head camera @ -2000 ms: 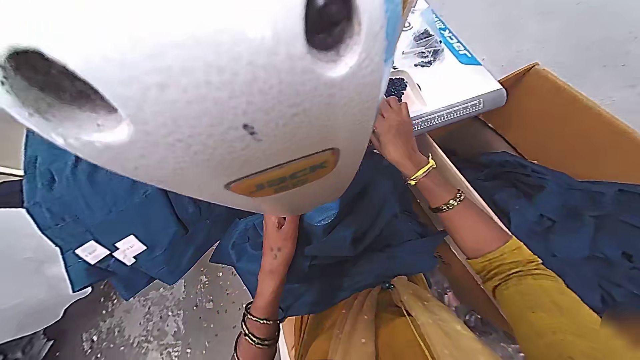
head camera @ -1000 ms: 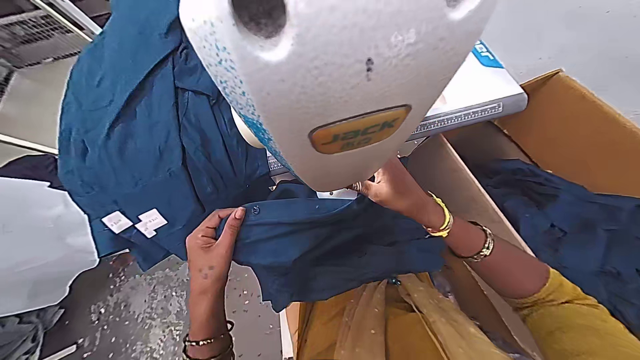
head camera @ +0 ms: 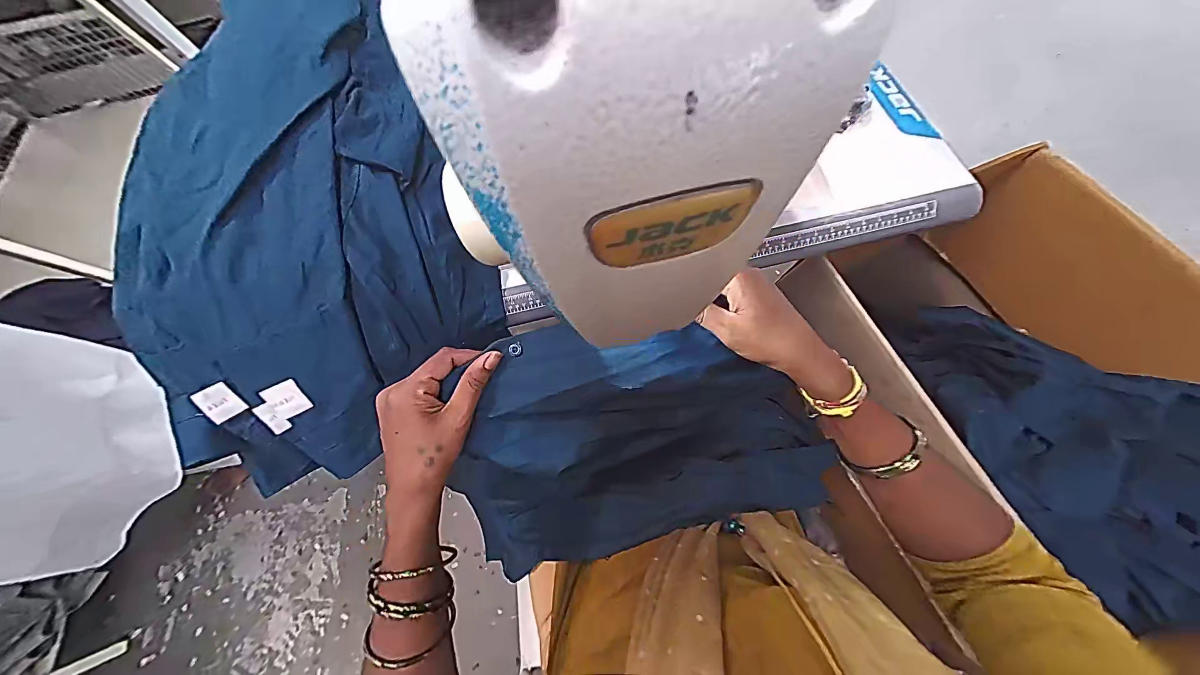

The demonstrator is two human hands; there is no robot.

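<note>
My left hand [head camera: 436, 403] pinches the edge of a dark blue garment [head camera: 637, 431] between thumb and fingers, beside a small round button [head camera: 515, 349]. My right hand [head camera: 755, 319] is at the same garment's upper right edge, its fingertips partly hidden by the Jack sewing machine head [head camera: 647, 141]. Between my hands the cloth spreads out below the machine head and hangs toward my lap. The needle area is hidden behind the head.
Left of the machine hang more blue garments [head camera: 244, 253] with white tags [head camera: 284, 398]. A cardboard box [head camera: 1078, 253] on the right holds blue cloth [head camera: 1059, 441]. A ruler-marked table edge [head camera: 844, 230] lies behind my right hand. White material [head camera: 75, 459] is at far left.
My right hand has come from the small dark items on the machine table to the garment. My left hand, earlier partly under the machine head, now shows at the cloth's left edge, with the button visible.
</note>
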